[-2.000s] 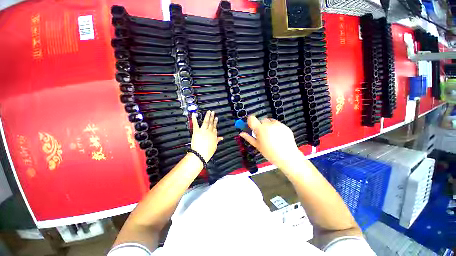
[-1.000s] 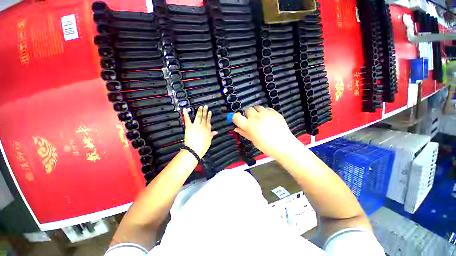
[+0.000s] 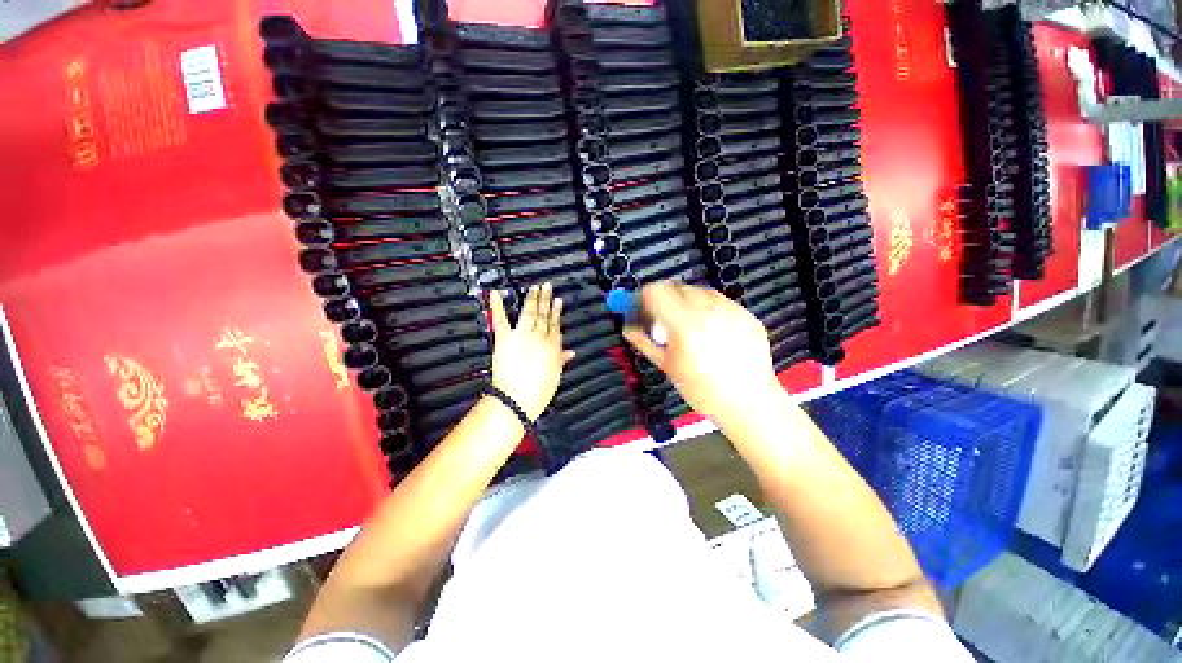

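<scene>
Long glossy black plastic handles (image 3: 512, 184) lie side by side in several columns on red printed sheets, with ring-like ends along the column edges. My left hand (image 3: 529, 356) lies flat on the second column, fingers spread, with a dark bead bracelet at the wrist. My right hand (image 3: 704, 339) is curled over the third column, closed on a small tool with a blue end (image 3: 621, 301). The tool's shaft and tip are hidden. An open brown carton (image 3: 767, 36) with dark contents sits on top of the columns at the back.
Two separate black handle columns (image 3: 1001, 156) lie at the right. A small blue box (image 3: 1108, 193) stands beyond them. A blue plastic crate (image 3: 953, 466) and white slotted trays (image 3: 1102, 453) are below the table's front edge at right.
The view shifts slightly between frames. My right hand stays around the blue-ended tool with small changes of angle. My left hand remains flat on the second column.
</scene>
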